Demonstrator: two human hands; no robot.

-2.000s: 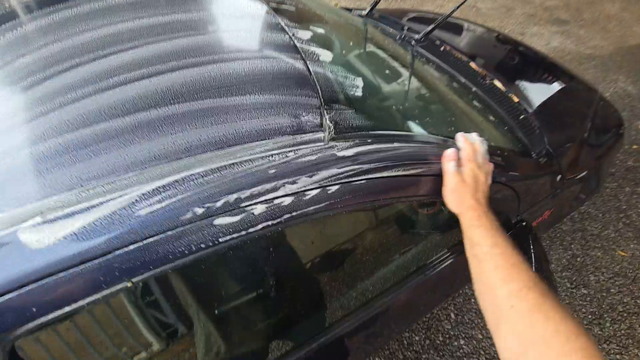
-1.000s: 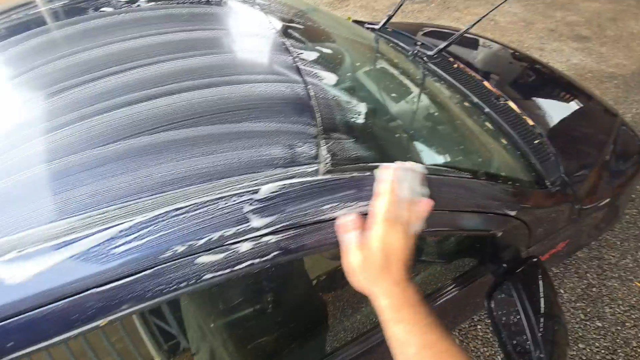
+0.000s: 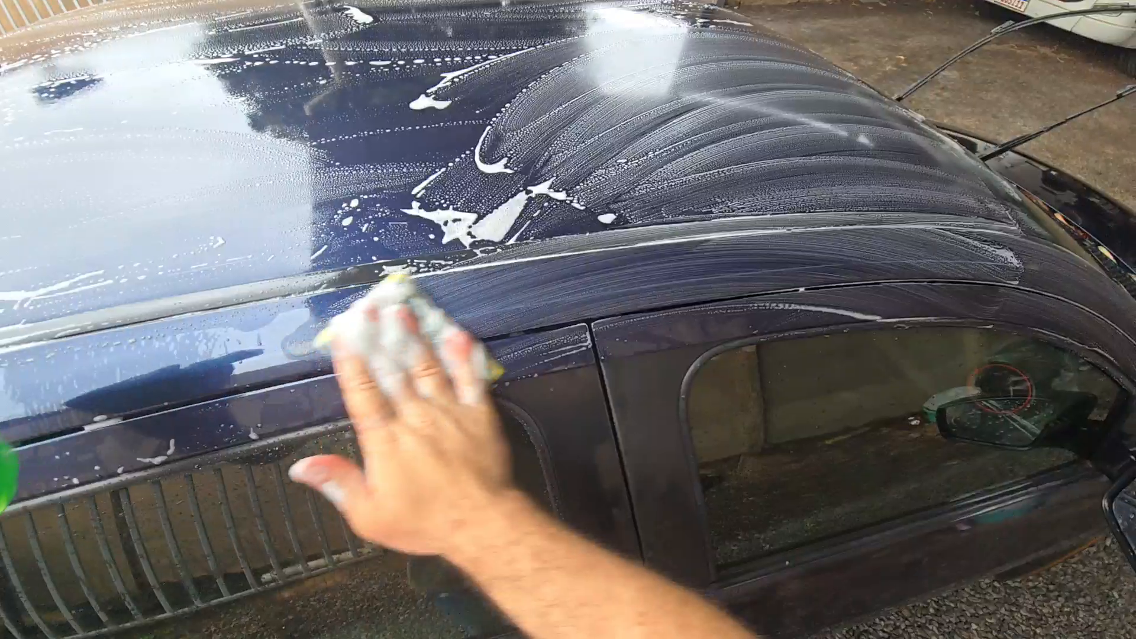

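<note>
My right hand point(image 3: 422, 444) presses a foam-covered sponge point(image 3: 404, 342) flat on the side rail of a dark blue car, just above the door seam. Yellow edges of the sponge show past the fingers. Curved soap streaks cover the front of the car roof point(image 3: 754, 177), and thicker white foam point(image 3: 479, 222) lies beside the black roof strip. Below and to the right is the front side window point(image 3: 887, 444). My left hand is out of view.
Raised wiper arms point(image 3: 1021, 133) stand at the upper right. A side mirror point(image 3: 1123, 515) juts out at the right edge. Part of a green object point(image 3: 7, 475) shows at the left edge. A white vehicle point(image 3: 1083, 18) is at the top right, on paved ground.
My right hand has moved with the sponge from beside the windshield back along the roof rail, toward the rear. The view has shifted toward the rear of the car.
</note>
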